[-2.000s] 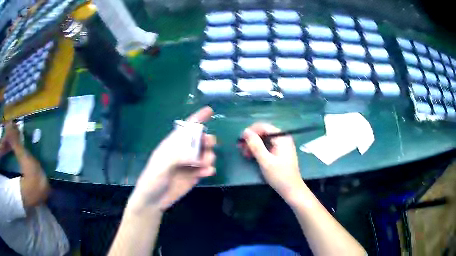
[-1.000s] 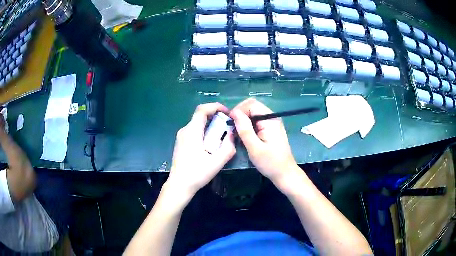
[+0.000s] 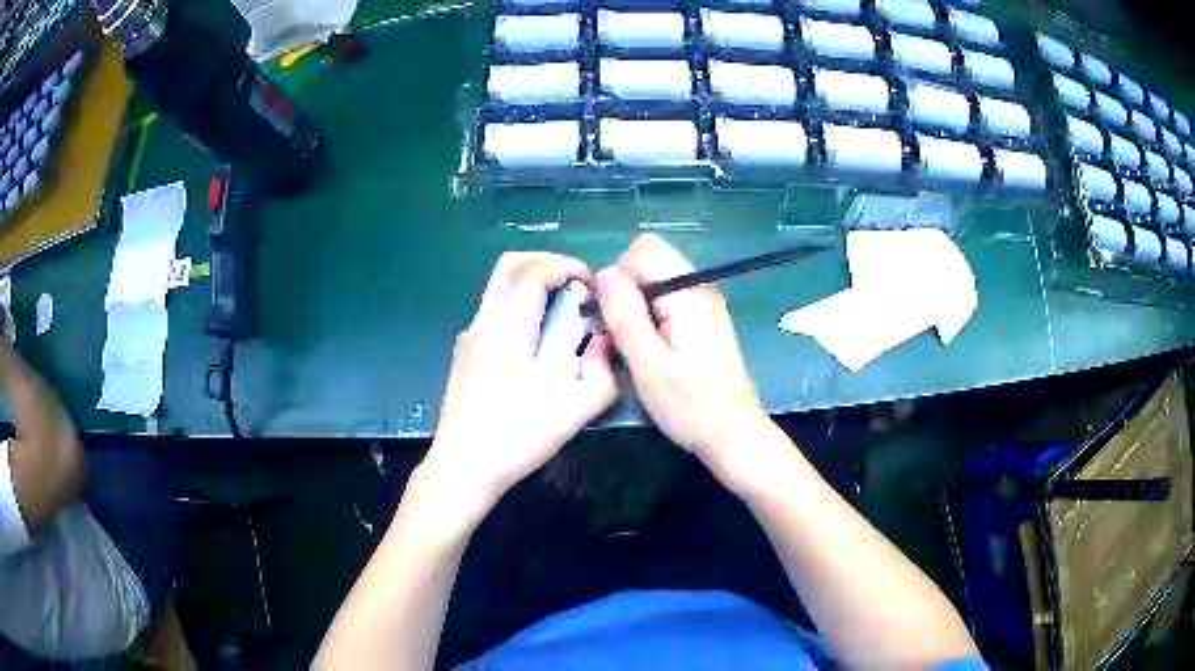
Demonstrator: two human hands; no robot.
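My left hand (image 3: 515, 374) holds a white device housing (image 3: 561, 324) above the bench edge; the fingers hide much of it, and a small dark slot shows. My right hand (image 3: 688, 354) holds a thin black stick tool (image 3: 740, 266) like a pen. Its long end points right, and its other end is at the housing, the tip partly hidden by my fingers. A crumpled white wiping cloth (image 3: 904, 291) lies on the green mat to the right of my hands.
A clear blister tray (image 3: 590, 181) of white units lies beyond my hands, a second (image 3: 1098, 249) at far right. At left are a heat gun (image 3: 223, 92), a corded black handle (image 3: 233, 269) and a white paper strip (image 3: 142, 302). A person's arm (image 3: 39, 433) is at the left edge.
My hands have come together, bringing the tool to the housing; they were apart two seconds ago. Since one second ago they have barely moved, and the view has shifted slightly.
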